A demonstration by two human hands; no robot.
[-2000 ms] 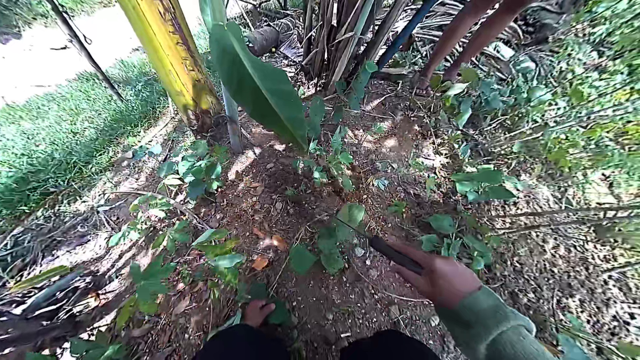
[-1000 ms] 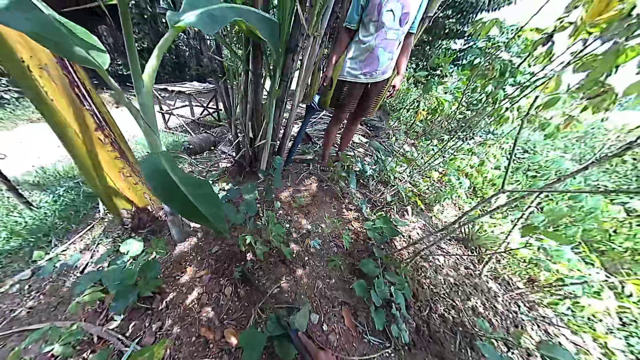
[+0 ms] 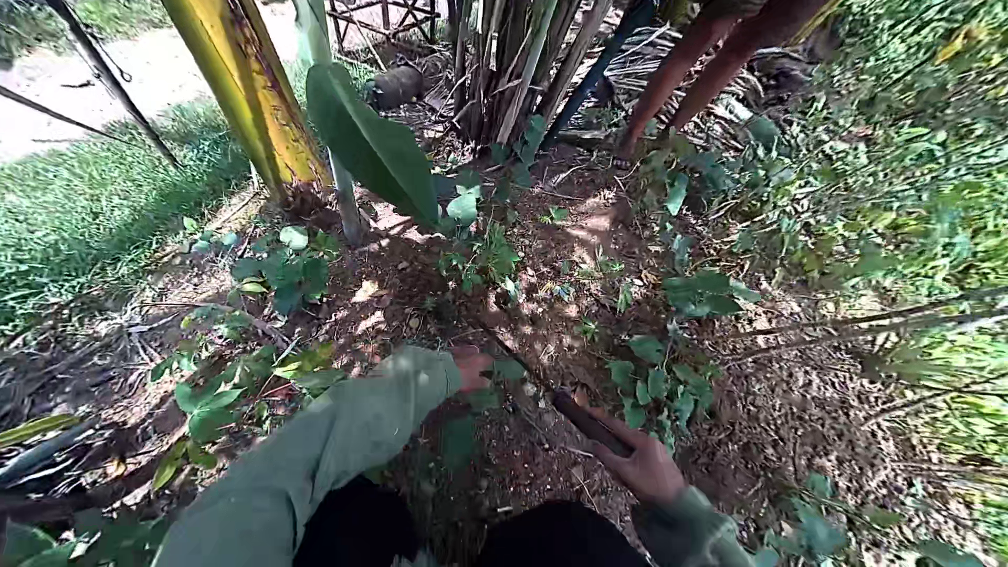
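My right hand [image 3: 642, 465] is closed around the dark handle of a bladed hand tool [image 3: 591, 421], whose thin dark blade points up and left to the soil. Just left of that blade, my left hand [image 3: 471, 370] reaches down at a broad-leaved low plant [image 3: 508, 368]; its fingers are blurred and partly hidden, so I cannot tell whether they grip it. More green leaves [image 3: 459, 441] lie below the left hand, between it and my knees. Small weeds [image 3: 484, 256] grow in the soil beyond both hands.
A yellow banana-like stem [image 3: 256, 102] and a large green leaf [image 3: 370, 142] rise ahead at the left. A clump of stalks [image 3: 512, 71] stands behind. Another person's bare legs [image 3: 693, 75] are at the back right. Thin branches [image 3: 874, 323] reach in from the right.
My left hand and sleeve have come forward from the lower left, where the hand was two seconds ago, to beside the blade. The view tilted up and back down.
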